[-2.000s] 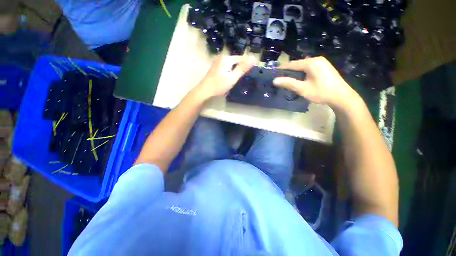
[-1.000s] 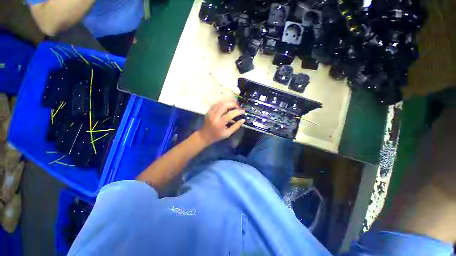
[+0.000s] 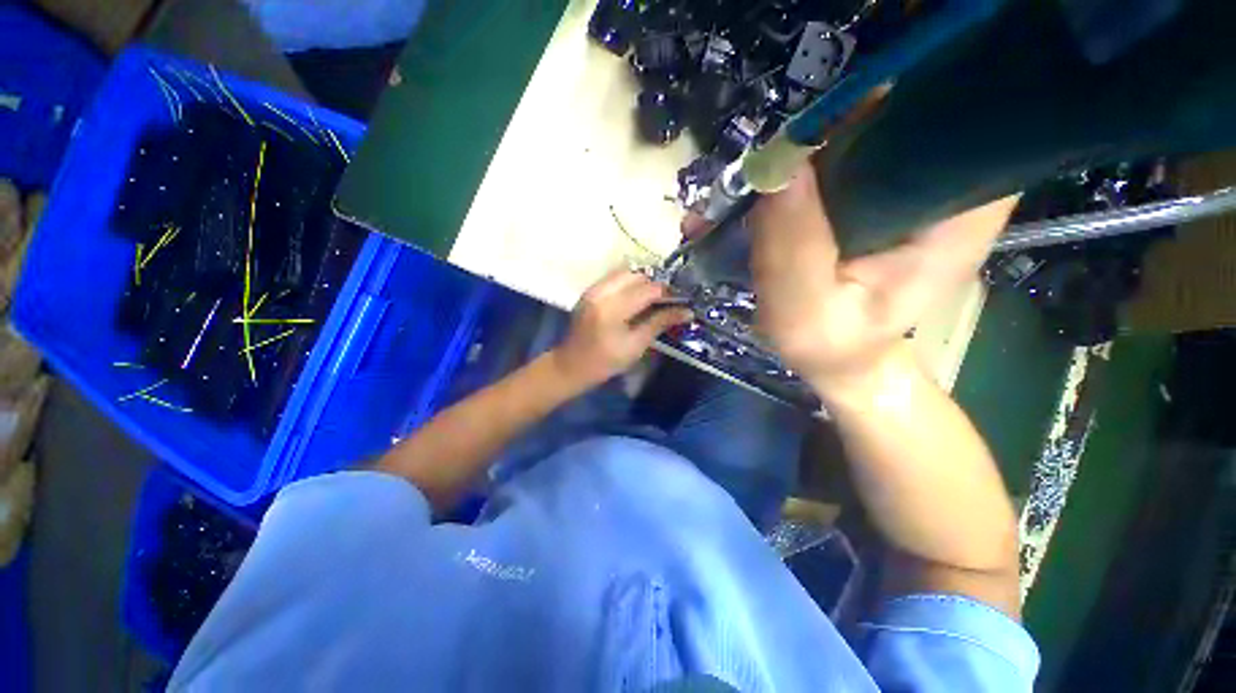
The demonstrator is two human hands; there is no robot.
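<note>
My left hand (image 3: 618, 325) holds the left end of the black socket housing (image 3: 739, 341), which lies open side up at the front edge of the cream board. My right hand (image 3: 868, 291) is closed round the long dark screwdriver (image 3: 935, 115), which slants down to the left. Its pale collar and silvery nose point at the left end of the housing, beside my left fingers. Whether the tip touches a screw cannot be told. My right hand and the driver hide much of the housing's right part.
Black socket inserts (image 3: 660, 108) are heaped at the back of the cream board (image 3: 542, 190). A silvery rod (image 3: 1118, 224) runs at the right. A blue crate (image 3: 258, 477) with wired housings stands left. Light blue clothing shows at the top left.
My right hand, out at the lower right a second ago, now holds the screwdriver over the housing. Earlier both hands were on the dark closed side; the housing then lay open side up.
</note>
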